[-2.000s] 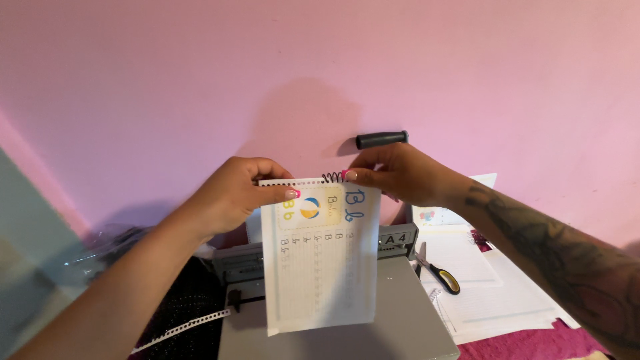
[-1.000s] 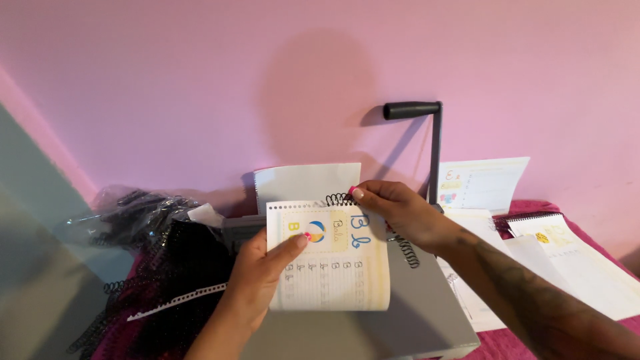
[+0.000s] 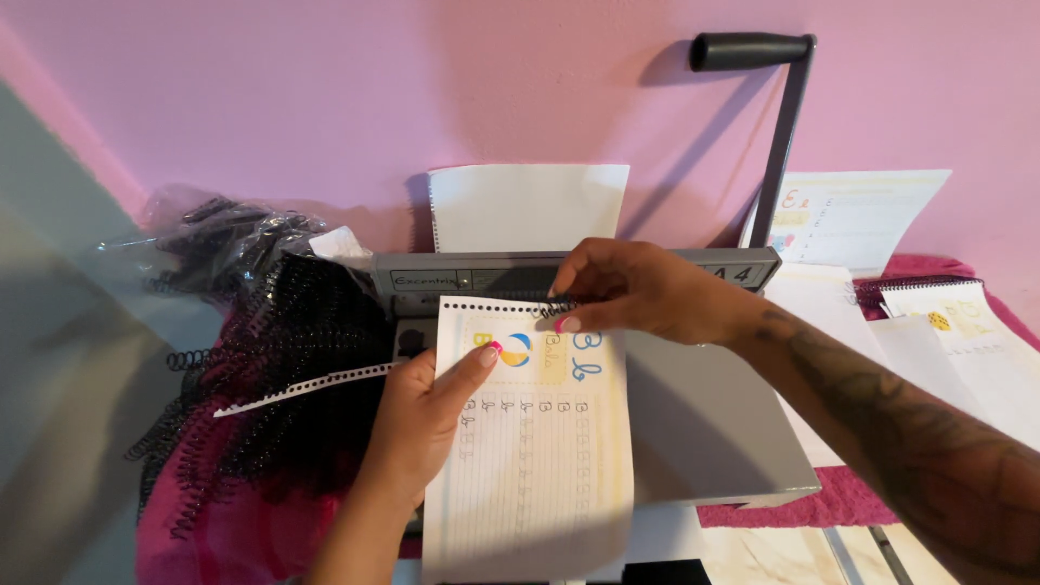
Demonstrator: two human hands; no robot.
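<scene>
My left hand (image 3: 431, 422) grips the left edge of a printed handwriting worksheet (image 3: 536, 487), thumb on its front by a beach ball picture. Punched holes run along the sheet's top edge. A black spiral binding coil (image 3: 556, 309) sits in some of those holes, pinched between the thumb and fingers of my right hand (image 3: 642, 296). The sheet is in front of a grey binding machine (image 3: 715, 422), whose crank handle (image 3: 751, 51) stands up at the right. Part of the coil is hidden by my right hand.
Many black spiral coils (image 3: 317, 341) lie at the left with a clear plastic bag (image 3: 236, 227) and a punched paper strip (image 3: 301, 390). A blank sheet (image 3: 528, 207) stands behind the machine. Printed sheets (image 3: 861, 215) and a coil-bound booklet (image 3: 951, 317) lie right, on a magenta towel (image 3: 796, 508).
The machine's crank handle now shows higher above the machine than two seconds ago. My right hand has stayed at the coil, and the coil's loose end, visible a second ago, is now mostly hidden.
</scene>
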